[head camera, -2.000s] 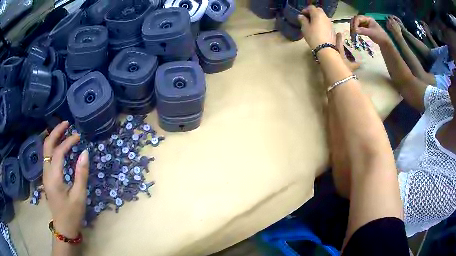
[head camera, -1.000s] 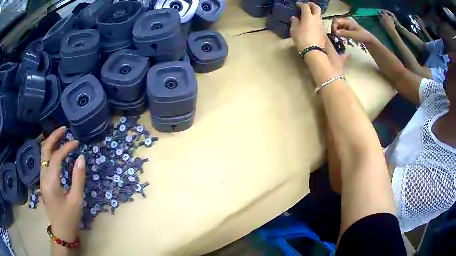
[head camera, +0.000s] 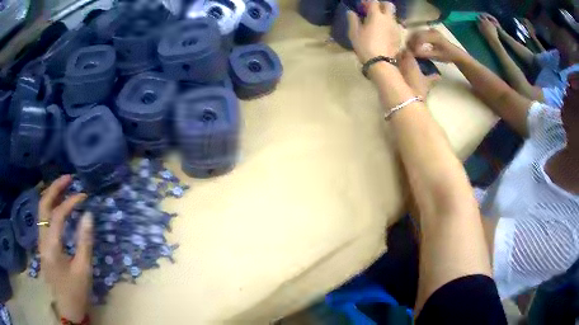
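Dark blue-grey plastic housings (head camera: 206, 120) stand in stacks at the left and back left, slightly blurred. A loose heap of small lever pieces with pale discs (head camera: 133, 222) lies in front of them. My left hand (head camera: 66, 244) is at the heap's left edge, blurred, with fingers apart and nothing seen in it. My right hand (head camera: 376, 35) reaches far to the upper right, against dark housings (head camera: 341, 26) there. Its fingertips are near the top edge of the view, and whether they grip anything is unclear.
Brown kraft paper (head camera: 286, 178) covers the bench, with a creased front edge. A person in a white mesh top (head camera: 539, 209) is at the right, a hand (head camera: 435, 46) beside my right hand. A blue stool (head camera: 371, 306) is below. Other arms show at the upper right.
The housings, heap and both my hands sit further left in the view. The other person's hand is now closer to my right hand, and the small pieces seen near it are hidden.
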